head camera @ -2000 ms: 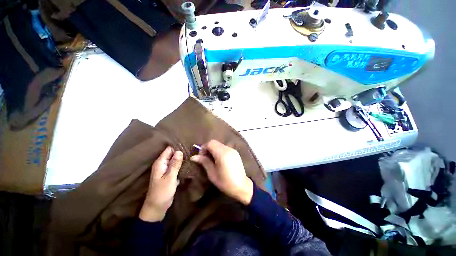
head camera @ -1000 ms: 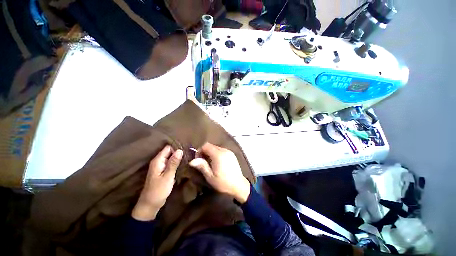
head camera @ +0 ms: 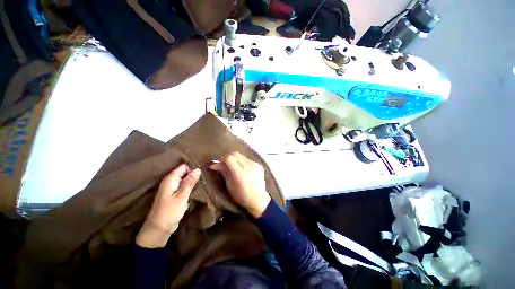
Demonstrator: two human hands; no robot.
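Note:
A brown garment (head camera: 130,169) lies bunched over my lap and the table's front edge, with a seam line running between my hands. My left hand (head camera: 169,203) pinches the cloth beside the seam between thumb and fingers. My right hand (head camera: 240,182) is just right of the seam, its fingertips closed on a small tool (head camera: 213,163). Only a pale, shiny bit of this tool shows, so its kind cannot be told. The garment's pointed corner reaches close to the needle area of the white and blue sewing machine (head camera: 333,84).
Black-handled scissors (head camera: 309,132) lie under the machine arm. Small tools (head camera: 389,155) and a round disc lie at the table's right end. Black and brown pieces (head camera: 141,45) lie behind. A cardboard box (head camera: 14,147) is at left, white scraps (head camera: 423,217) at lower right.
The machine and table sit further left in view. My right hand has turned, with its fingers bent further over the tool. My left hand still pinches the cloth by the seam.

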